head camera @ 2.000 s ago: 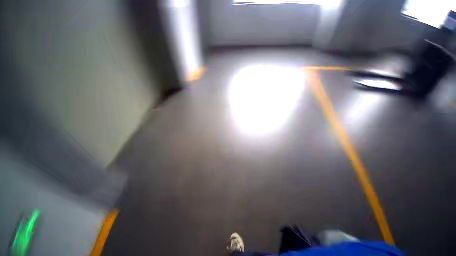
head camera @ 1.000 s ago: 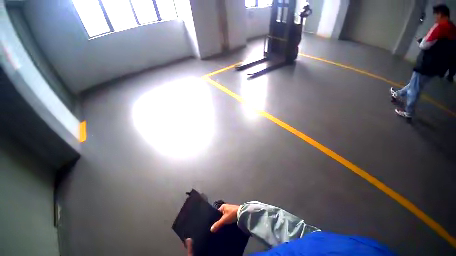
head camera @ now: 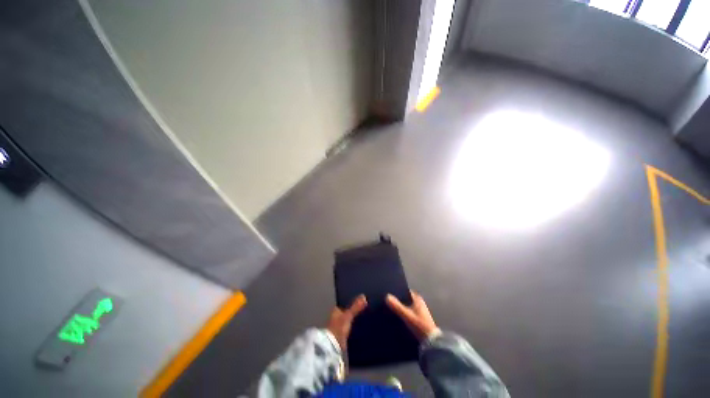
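A dark, flat rectangular stack of panels (head camera: 372,276) is held in front of my body at the lower middle of the view. A small dark tab sticks up at its far edge. My left hand (head camera: 344,319) grips its left side with the thumb on top. My right hand (head camera: 414,314) grips its right side with the thumb on top. The fingers under the stack are hidden. Both sleeves are pale grey-green and the front of my body is bright blue.
Wide beige elevator doors (head camera: 257,85) in a grey frame stand ahead left. A green exit sign (head camera: 80,328) and a dark call panel (head camera: 17,167) are on the left wall. A yellow floor line (head camera: 662,272) runs at the right. Bright glare lies on the grey floor.
The view has swung left to the elevator doors; the stacker and the person have left the picture. The stack is now squared up between both hands near the middle.
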